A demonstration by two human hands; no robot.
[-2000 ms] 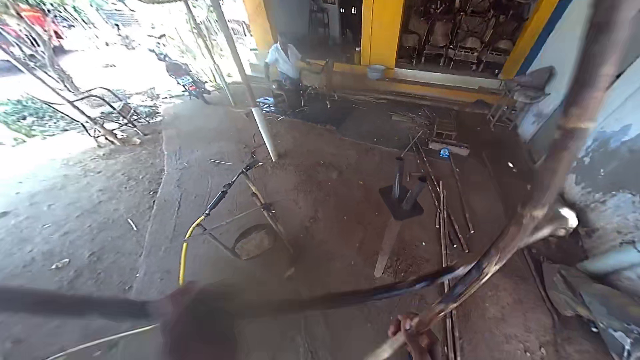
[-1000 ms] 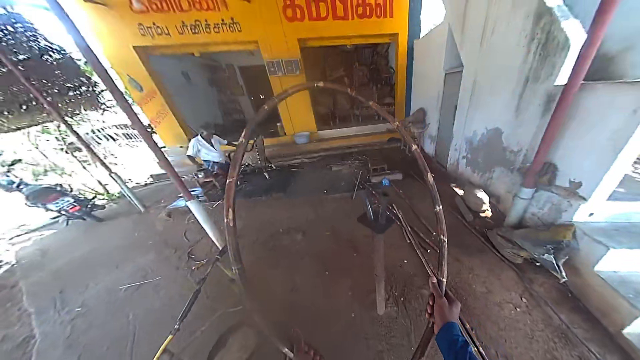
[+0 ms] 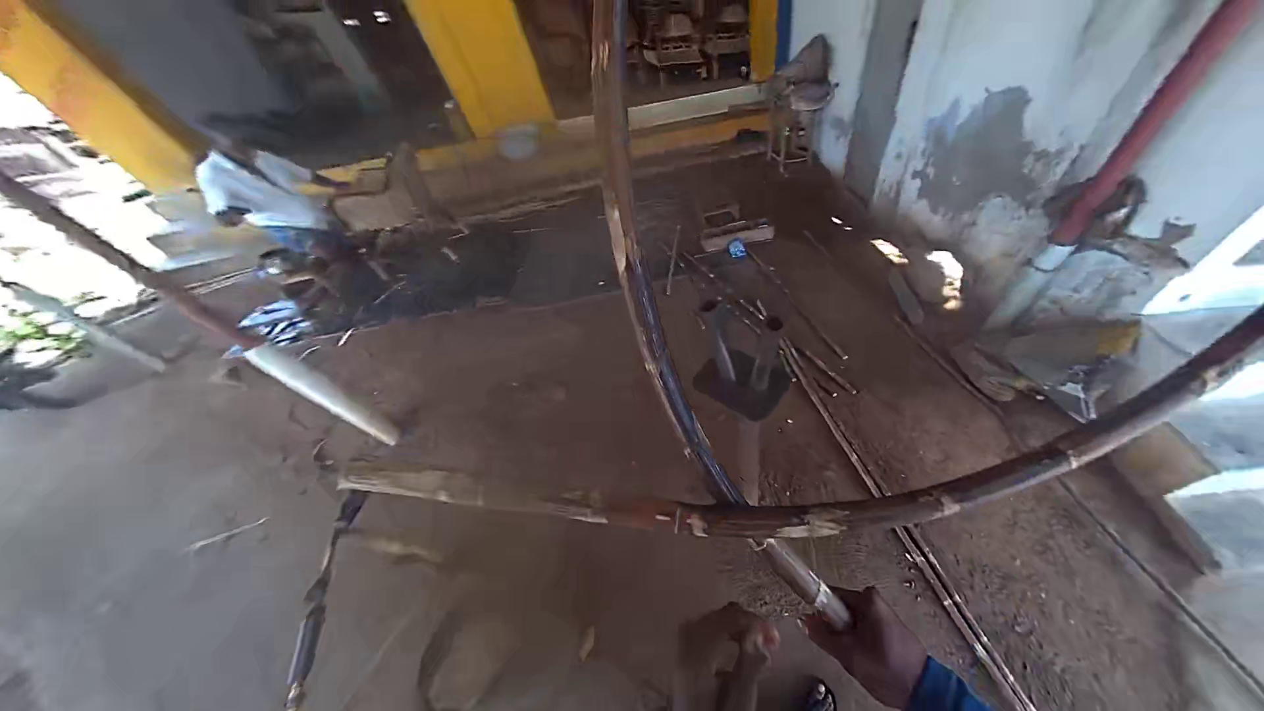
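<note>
A long, dark, knotty cane pole (image 3: 642,316), bent into a large curve, fills the middle of the view. Its two end portions cross low in the centre, and the pale cut end of one (image 3: 395,481) points left. My right hand (image 3: 874,642), in a blue sleeve, is closed around the other end portion just below the crossing. Beside it on the left is my left hand (image 3: 731,642), blurred with fingers curled, under the cane; whether it grips anything is unclear. Beyond the crossing, a dark metal stand with two short upright tubes (image 3: 746,375) rests on the ground.
Thin canes (image 3: 839,434) lie on the dirt at right. A leaning post (image 3: 321,395) stands at left, near a seated person (image 3: 262,197). A small block with a blue item (image 3: 736,237) lies farther back. Right are a peeling wall (image 3: 987,148) and red pipe (image 3: 1145,128).
The cane was an upright loop with both hands low on it; now its end portions cross close before me, and my left hand is nearer my right. The view has tilted down.
</note>
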